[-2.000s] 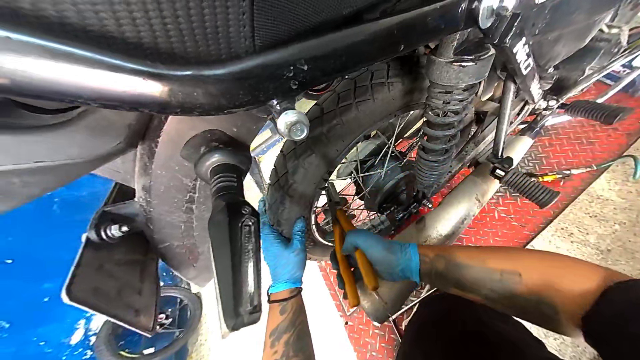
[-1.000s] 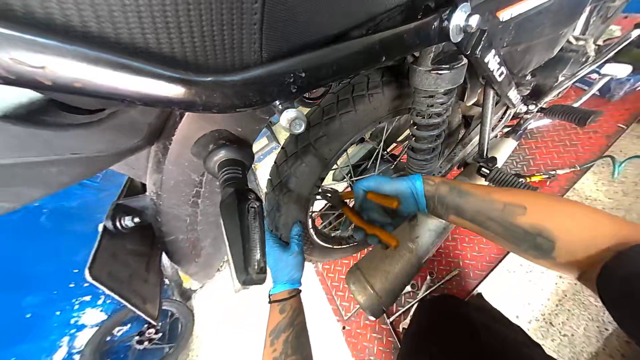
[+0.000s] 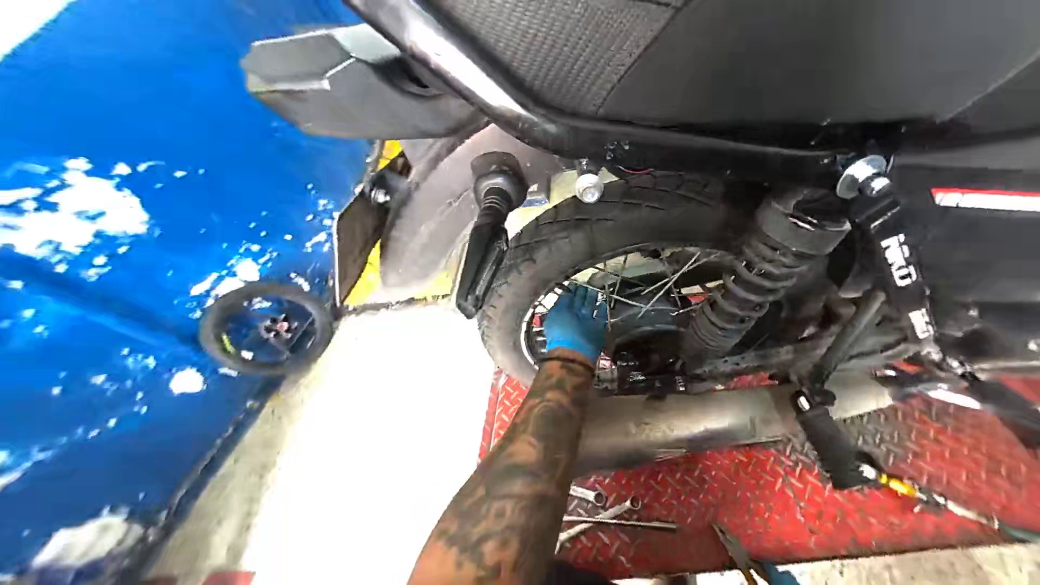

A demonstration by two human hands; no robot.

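Observation:
The rear wheel's black tyre and its spokes are under the motorcycle's seat. My left hand, in a blue glove, lies at the rim and spokes on the wheel's near side; blur hides whether its fingers grip anything. At the bottom edge a small part of my gloved right hand shows, around the handles of pliers whose jaws point up and left. The pliers are away from the wheel. A coil shock absorber stands right of the spokes, with the exhaust silencer below.
A turn signal juts down left of the tyre. Several metal tools lie on the red diamond-plate platform. A footpeg sticks out at right. A loose wheel is by the blue surface at left.
My right hand has moved away from the wheel with the pliers, down to the bottom edge. My left hand has gone from the tyre's outside to the rim and spokes. The view has turned.

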